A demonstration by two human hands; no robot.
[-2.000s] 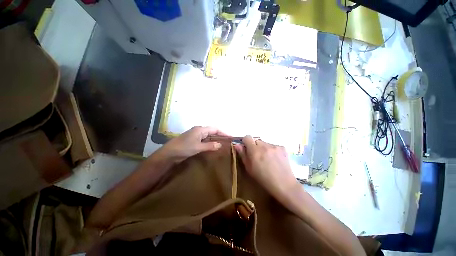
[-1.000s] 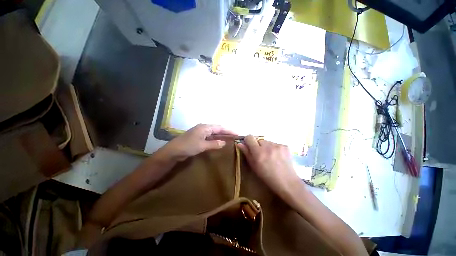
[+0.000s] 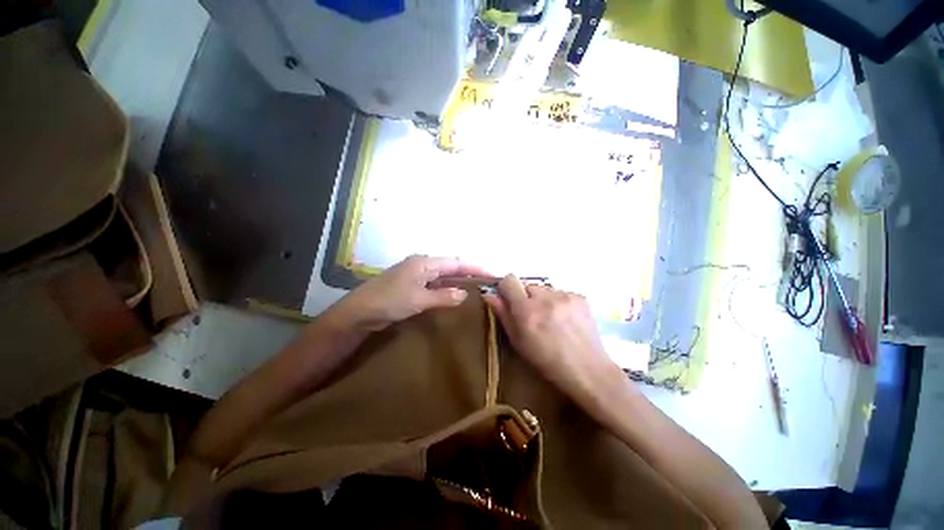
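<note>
A large brown bag body (image 3: 383, 378) lies over my lap and the table's front edge. A narrow tan binding strip (image 3: 492, 357) runs down it from the held edge. The bag's dark opening with a gold-toothed zipper (image 3: 484, 500) faces me at the bottom. My left hand (image 3: 399, 295) pinches the bag's top edge left of the strip. My right hand (image 3: 543, 326) pinches the same edge at and right of the strip. The thin reddish-brown edge shows between the fingers, in front of the bright white clamp plate (image 3: 497, 207).
The white machine head (image 3: 383, 62) stands above the plate. Brown bag bodies (image 3: 52, 155) are stacked at left. At right are a tape roll (image 3: 869, 183), a tangled black cable (image 3: 805, 264), a red-handled screwdriver (image 3: 853, 333) and a slim metal tool (image 3: 774, 388).
The view has shifted slightly, so the machine head and table items sit a little further right. Both hands keep their hold on the bag edge, with only slight finger movement.
</note>
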